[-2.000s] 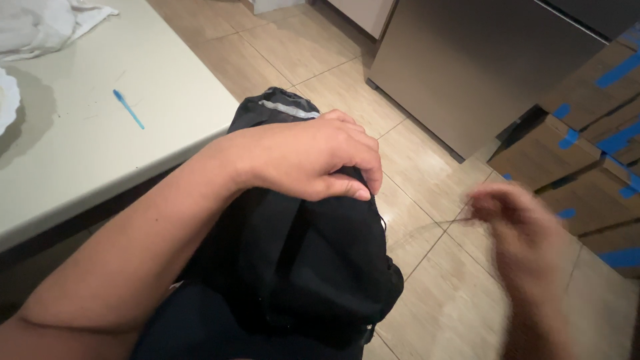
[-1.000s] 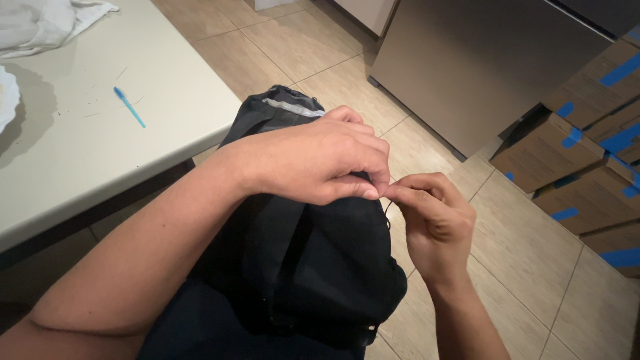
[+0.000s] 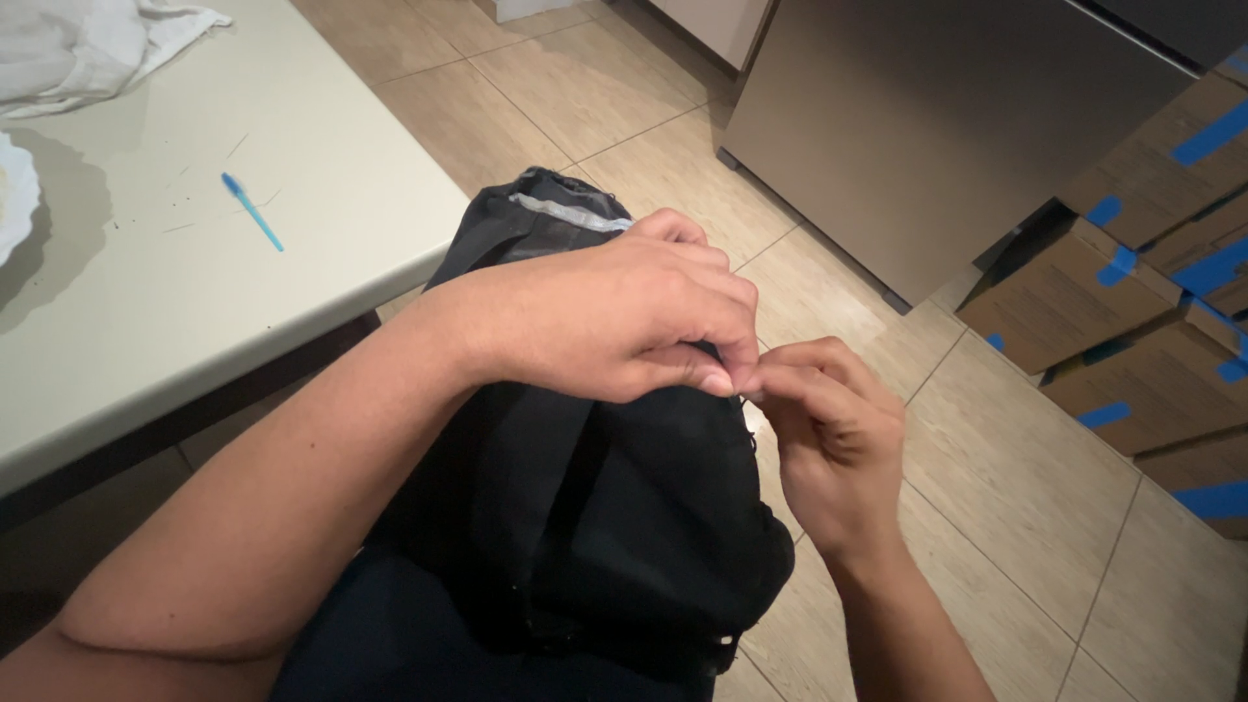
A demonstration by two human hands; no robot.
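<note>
A black fabric item (image 3: 643,507), perhaps a bag or garment, lies over my lap, with a grey strip along its upper end. My left hand (image 3: 624,312) rests across it and pinches its right edge between thumb and forefinger. Against those fingertips, my right hand (image 3: 838,429) has its thumb and forefinger closed together at the same edge. Whatever is between the right fingertips is too small to make out. Short loose threads show along the fabric's right edge, just below the hands.
At the left stands a white table (image 3: 322,224) bearing a blue pen-like tool (image 3: 253,213), thread bits, a white cloth (image 3: 88,49) and a scalloped white dish (image 3: 15,195). Cardboard boxes (image 3: 1072,292) with blue tape are stacked at right, beside a steel-coloured appliance (image 3: 916,127). Tiled floor lies between.
Two seconds ago my right hand was out to the right, apart from the fabric, with a thin thread seemingly trailing from it. It has come in to my left fingertips, where it was one second ago too.
</note>
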